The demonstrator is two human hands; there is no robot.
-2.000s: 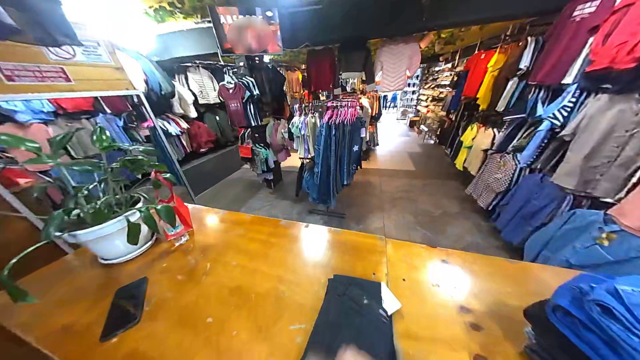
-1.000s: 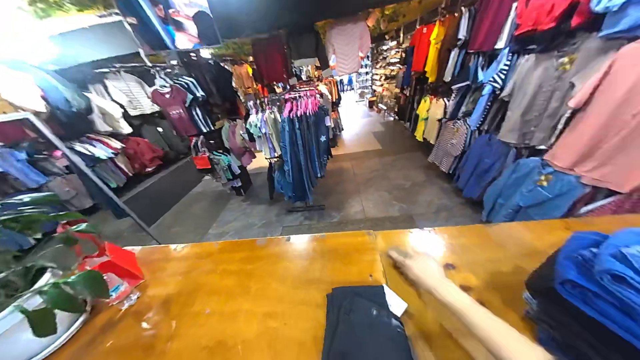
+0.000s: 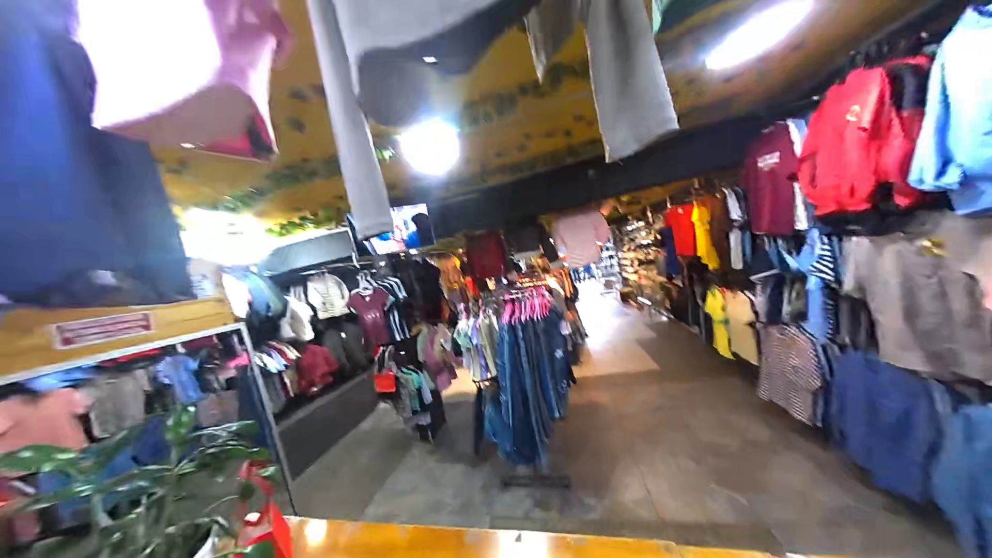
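Neither my left hand nor my right hand shows in the head view. Along the bottom edge runs a strip of the glossy wooden counter [image 3: 434, 542]. At its left end a leafy green potted plant [image 3: 155, 473] stands beside a red paper bag [image 3: 265, 519]; the pot is almost wholly cut off. Beyond the counter, blue jeans [image 3: 527, 380] hang from pink hangers on a floor rack.
Clothes racks line the right wall, with a red sweatshirt [image 3: 849, 143] and denim garments [image 3: 883, 418]. Grey trousers [image 3: 632, 85] hang overhead. A mirror frame [image 3: 267, 418] stands at left, and a lit screen [image 3: 399, 229] hangs further back.
The view has tilted up strongly. A hand that rested on the counter one second ago is out of view, as are the folded dark garment and the stack of blue clothes.
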